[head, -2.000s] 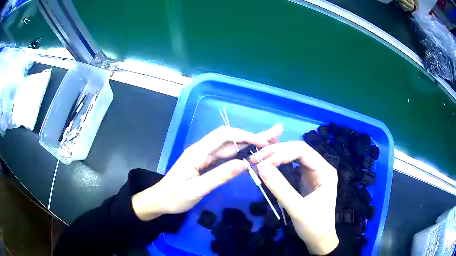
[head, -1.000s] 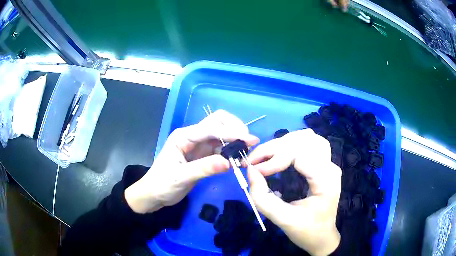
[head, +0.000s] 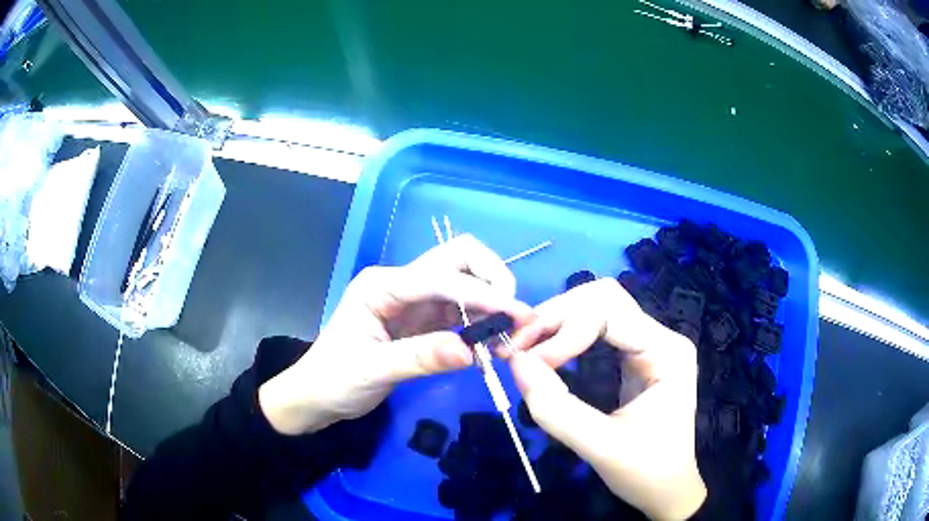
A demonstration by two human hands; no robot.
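Observation:
My left hand [head: 392, 331], bare, grips a small black housing [head: 487, 328] between thumb and fingers above the blue tray [head: 362, 244]. A white lead [head: 506, 407] with a thicker section sticks out below the housing, and two thin lead ends stick out above my left fingers. My right hand [head: 611, 377] pinches a short thin pale end at the right side of the housing. Black housings [head: 713, 305] lie heaped at the tray's right and front. A loose thin white lead [head: 528, 252] lies in the tray behind my hands.
A clear bin [head: 153, 234] with pale and dark slim pieces stands left of the tray. A white packet [head: 63, 212] lies beyond it. Behind is the green belt [head: 489, 81] with an assembly [head: 693, 22] on it. A metal upright [head: 122, 71] stands at left. Clear bags [head: 886, 61] lie at the upper right.
The loose lead appeared in the tray between the first two frames. The held housing has turned from broad face to narrower edge. A hand on the belt has gone, and an assembly shows there.

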